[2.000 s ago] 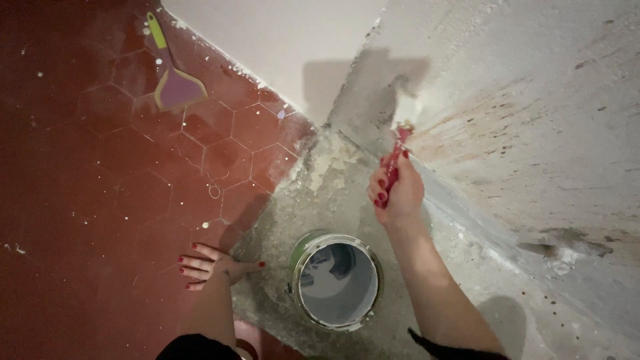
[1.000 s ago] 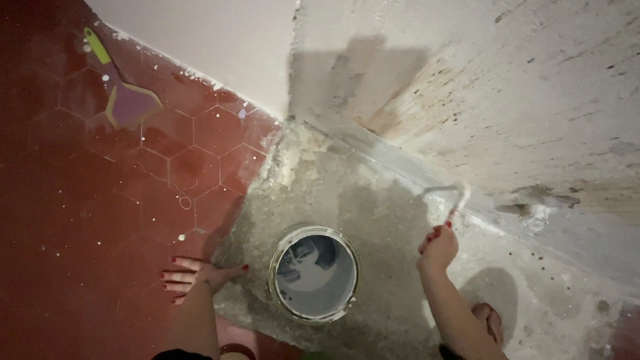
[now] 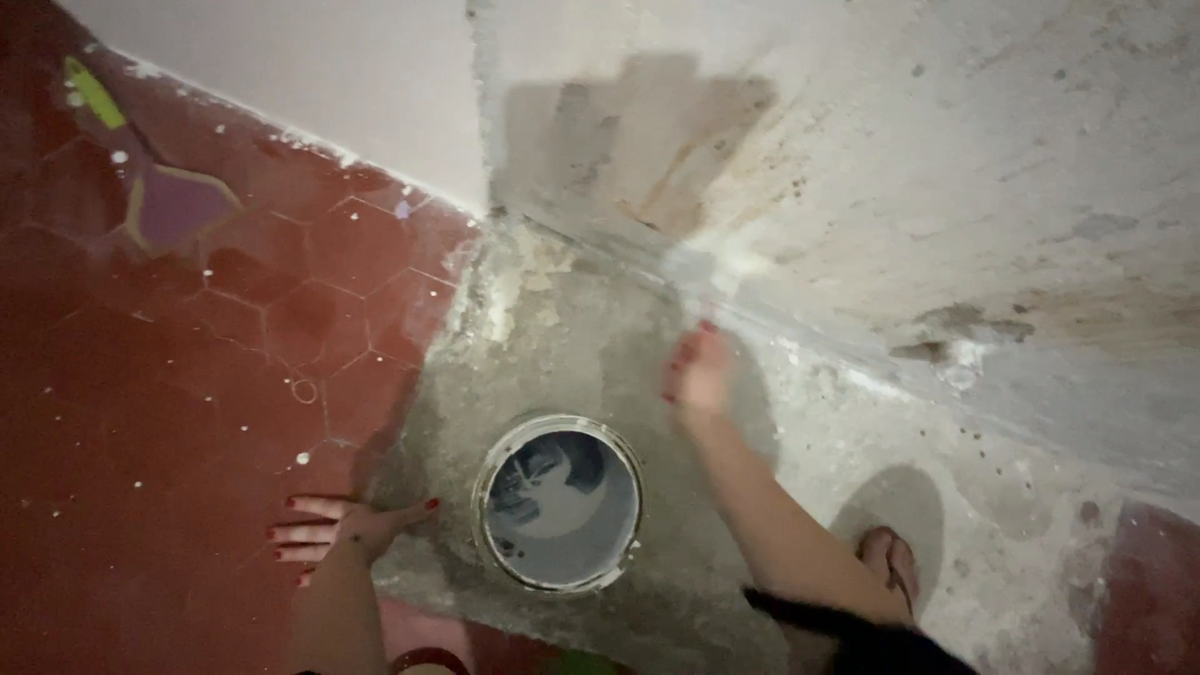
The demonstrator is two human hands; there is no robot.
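My right hand (image 3: 698, 370) is blurred, its fingers closed round a paintbrush (image 3: 710, 305) whose blurred head is against the foot of the rough wall, where wall and floor meet. My left hand (image 3: 352, 530) rests with spread fingers at the border of red tiles and bare concrete, holding nothing. Between my arms an open paint can (image 3: 560, 506) stands on the concrete, with whitish-grey paint inside and smears on its rim.
A purple scraper-like tool (image 3: 183, 206) with a green handle lies on the red hexagonal tiles (image 3: 309, 323) at upper left. A smooth white wall (image 3: 309, 84) meets the stained wall (image 3: 844, 169) in a corner. A foot in a sandal (image 3: 889, 562) is on the concrete at right.
My right hand has moved with the brush, first down and right along the wall's foot, then back left towards the corner. My left hand has stayed on the floor.
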